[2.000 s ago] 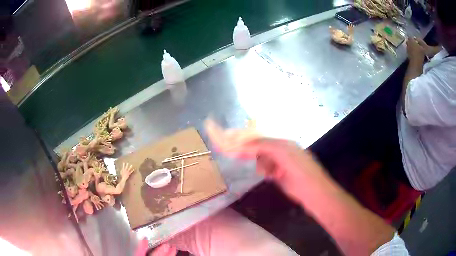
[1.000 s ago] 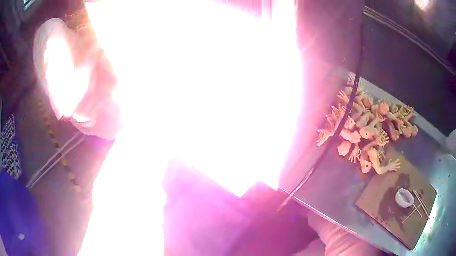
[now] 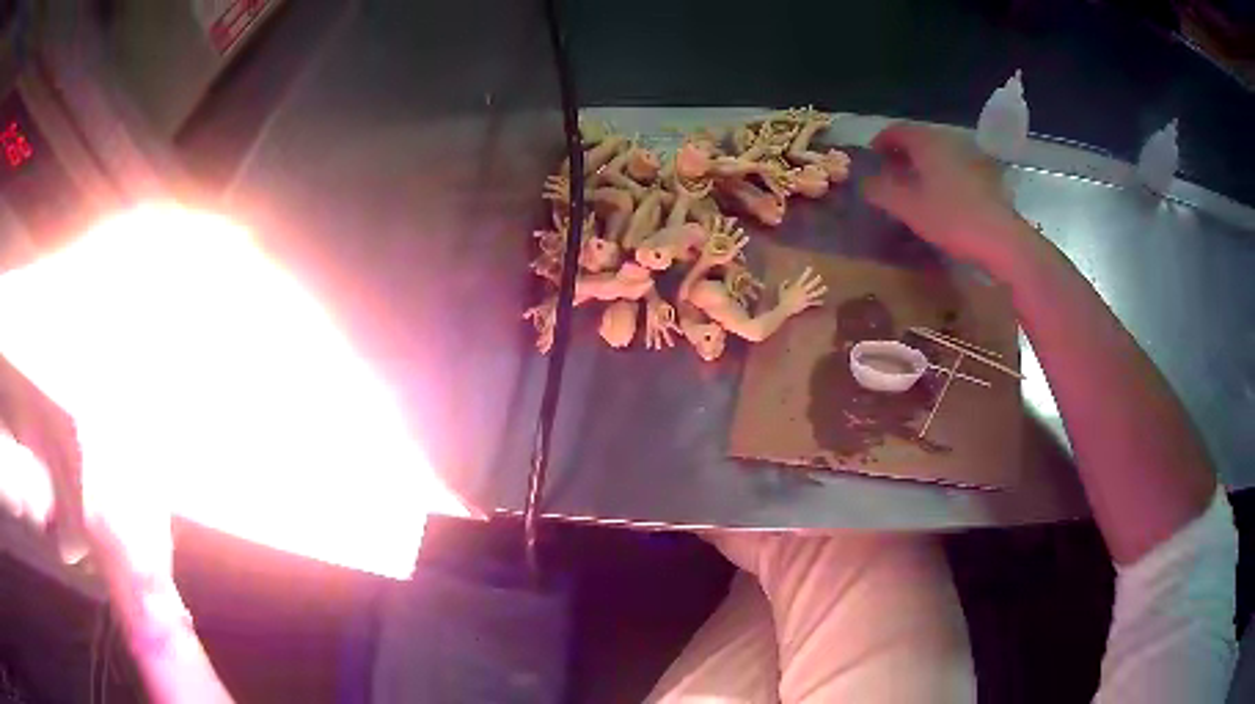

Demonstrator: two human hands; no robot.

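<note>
My right hand reaches over the table just right of the heap of tan moulded figures. Its fingers are bent, and I cannot tell if anything is in them. My left hand is at the far left edge, mostly washed out by glare, so its grip does not show. The brown cardboard has a dark wet stain. A small white dish of liquid stands on it, with thin pale sticks crossed beside it. One figure's splayed hand reaches over the cardboard's upper left corner.
A glaring white light block fills the left. A dark cable hangs over the table and its front edge. Two white squeeze bottles stand at the far edge. A bluish bin is low beside my legs.
The view has swung left, then partly back, so the light and heap show together. My right hand, over the table's middle at first, is now beside the heap. My left arm now shows at far left.
</note>
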